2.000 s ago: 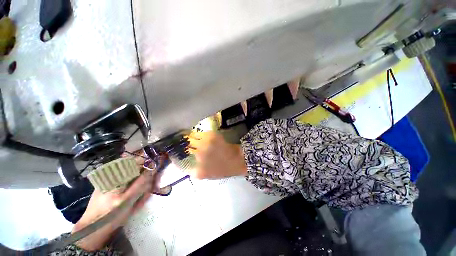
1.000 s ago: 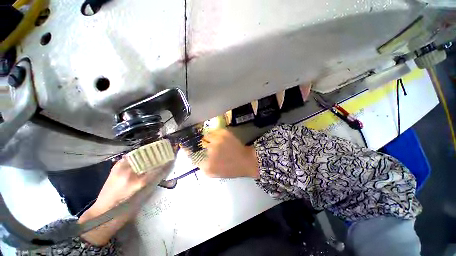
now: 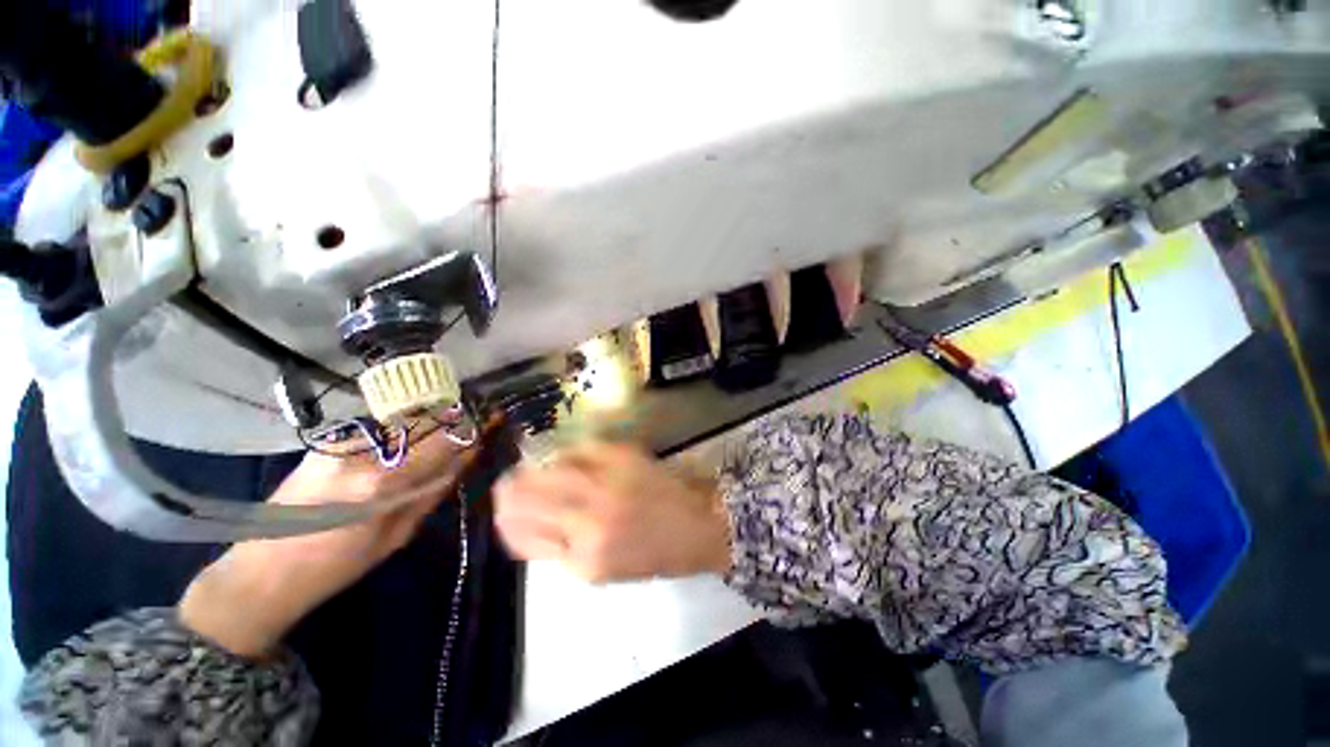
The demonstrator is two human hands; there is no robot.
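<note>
A black bag panel (image 3: pixel 394 642) lies on the machine table at lower left, with a thin silvery zipper line (image 3: pixel 454 620) running down it. My left hand (image 3: pixel 299 540) lies over the panel, left of the needle area; its fingertips are partly hidden behind the ridged tension dial (image 3: pixel 410 384) and thread guides. My right hand (image 3: pixel 605 511) is blurred, fingers curled, just in front of the lit needle area (image 3: pixel 562 391) of the white sewing machine (image 3: pixel 700 175). Whether either hand grips anything is unclear.
Black labels (image 3: pixel 745 334) stand between tan dividers under the arm. Red-and-black snips (image 3: pixel 970 365) lie right of them. The white table (image 3: pixel 627 642) has a yellow strip (image 3: pixel 912 382). A blue bin (image 3: pixel 1174 525) is at the right. A curved grey guard (image 3: pixel 110 438) crosses my left forearm.
The black panel and its zipper now cover the table part between my hands, where white showed before. My right hand has drawn slightly back from the needle area. The camera view has shifted.
</note>
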